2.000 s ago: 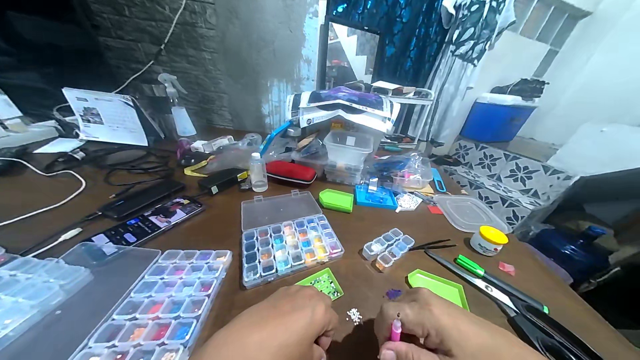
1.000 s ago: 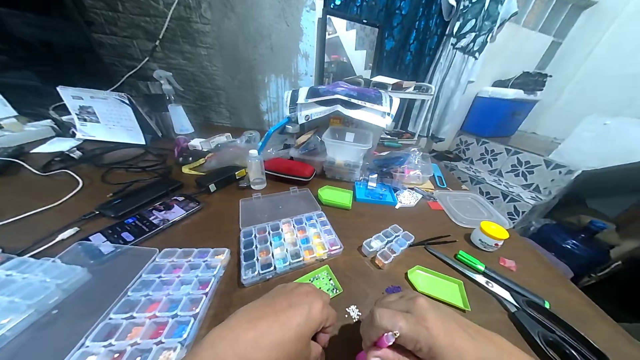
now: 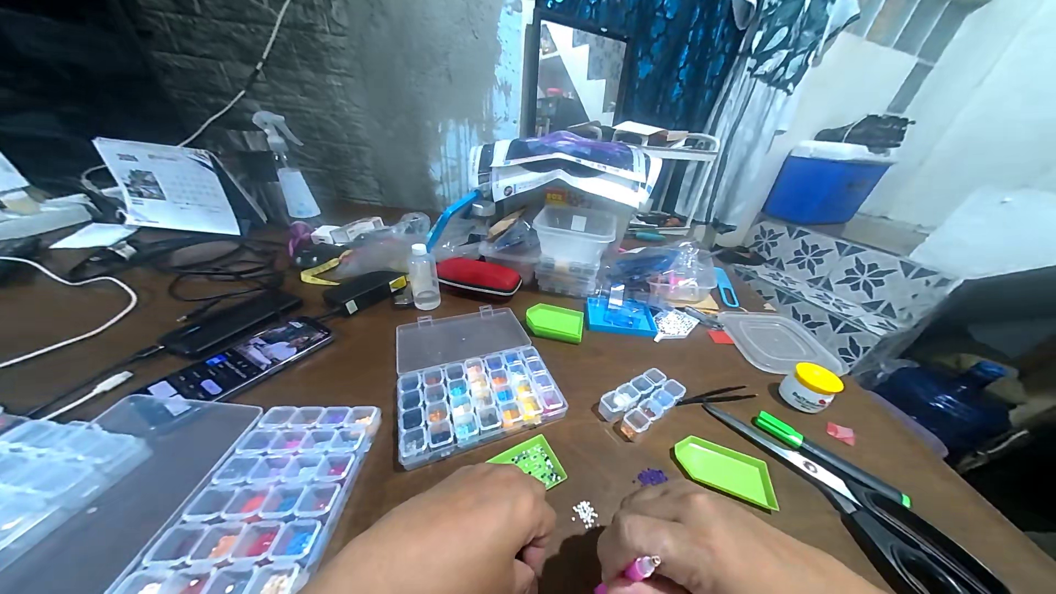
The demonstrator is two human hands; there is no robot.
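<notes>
My right hand [image 3: 685, 532], at the lower middle, is closed around a pink pen-like tool [image 3: 639, 569] whose tip points up and to the right. To its left, my left hand [image 3: 470, 528] has curled fingers; whether they pinch anything is hidden. A small pile of white beads [image 3: 586, 515] lies on the table between the hands, and a purple pile [image 3: 651, 477] lies just beyond the right hand. A green tray [image 3: 554, 462] with mixed small beads sits beyond the left hand. Another green tray [image 3: 726, 473] stands beyond the right hand.
An open bead organizer [image 3: 483, 404] stands beyond the left hand, with a larger compartment case [image 3: 272, 495] at left. Small lidded cups [image 3: 642, 400], black tweezers [image 3: 718, 396], scissors [image 3: 825, 474], a green marker [image 3: 833, 462] and a yellow-lidded jar [image 3: 811, 389] lie to the right.
The pink tool in my right hand has tilted; two seconds ago it stood more upright. The left hand has stayed in nearly the same place.
</notes>
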